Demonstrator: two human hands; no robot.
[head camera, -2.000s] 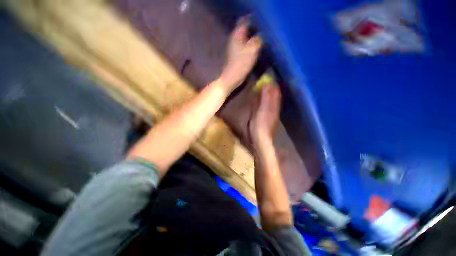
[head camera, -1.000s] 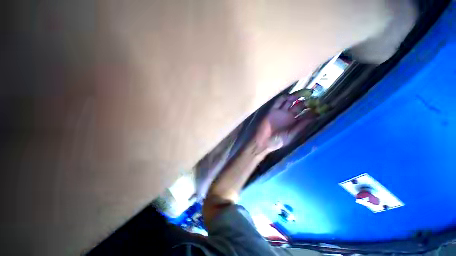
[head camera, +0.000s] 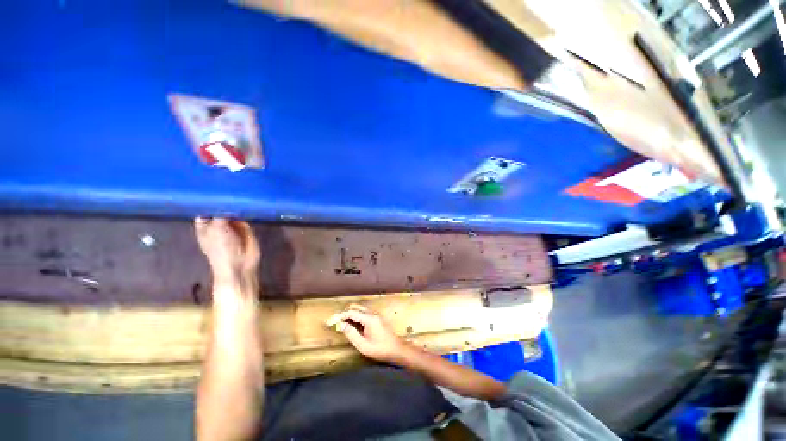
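The long purple-brown slab lies under the front edge of the blue press beam. A pale timber bed runs along its near side. My left hand is over the slab, its fingers at the beam's lower edge. Its fingertips are partly hidden, so I cannot tell if it holds anything. My right hand is over the timber, thumb and fingers pinched on a small pale yellow piece.
A red knob and a green knob sit on the blue front, with a red-backed notice at right. A grey-brown plate is near the timber's end. A blue tub is beyond it. A brown board covers the press top.
The view has turned and steadied, and the large blurred arm no longer fills it. My right hand has come back from the beam edge to above the timber. My left hand now shows at the beam.
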